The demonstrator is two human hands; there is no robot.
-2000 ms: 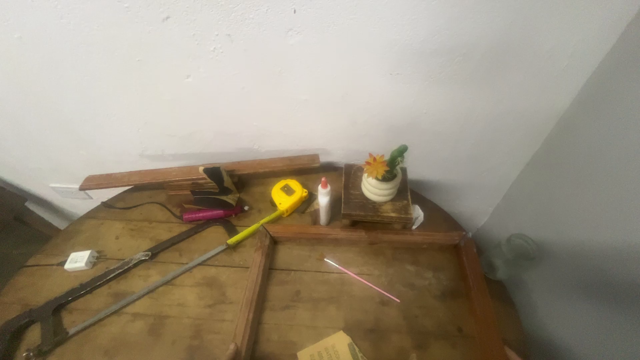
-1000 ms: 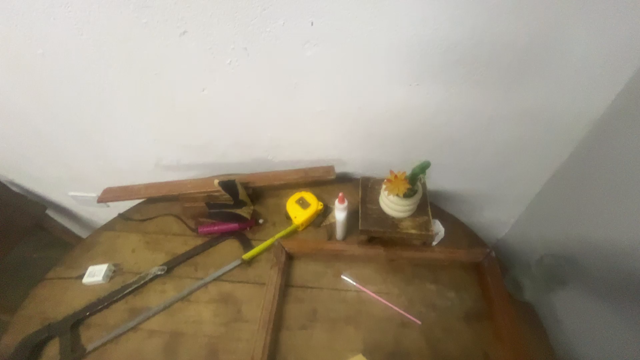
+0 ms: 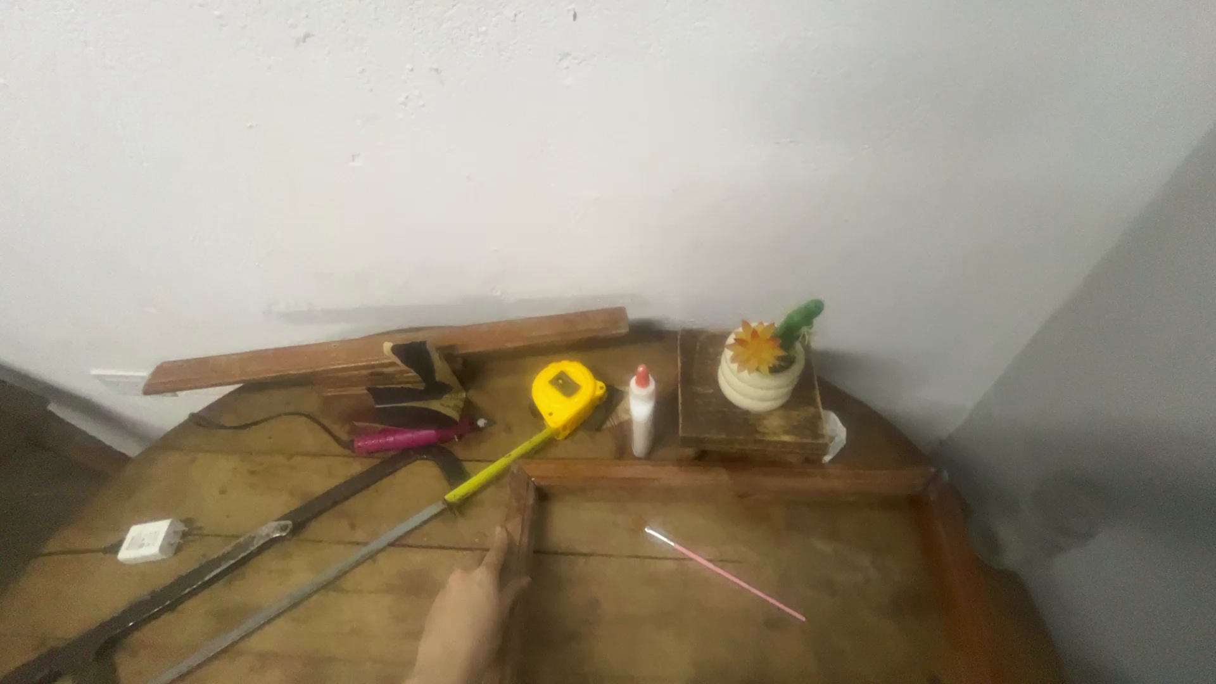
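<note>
My left hand [image 3: 472, 603] touches the left side of a wooden frame [image 3: 722, 478], its index finger stretched along the wood; how firmly it grips is unclear. Inside the frame lies a thin brush with a pink handle [image 3: 736, 577]. A yellow tape measure [image 3: 566, 397] lies beyond the frame's upper left corner, its blade partly drawn out. Beside it stands a white glue bottle [image 3: 642, 418] with a red tip. A hacksaw [image 3: 204, 575] lies left of my hand. My right hand is out of view.
A potted cactus [image 3: 763, 375] with an orange flower stands on a small wooden stand [image 3: 750, 435]. Near the wall are a long wooden strip [image 3: 389, 350], sandpaper [image 3: 427, 380] and a magenta corded tool [image 3: 408, 438]. A white plug adapter [image 3: 152, 541] lies on the round wooden table [image 3: 370, 622].
My left hand has come into view at the frame's left side. The printed tan piece at the bottom edge two seconds ago is out of view.
</note>
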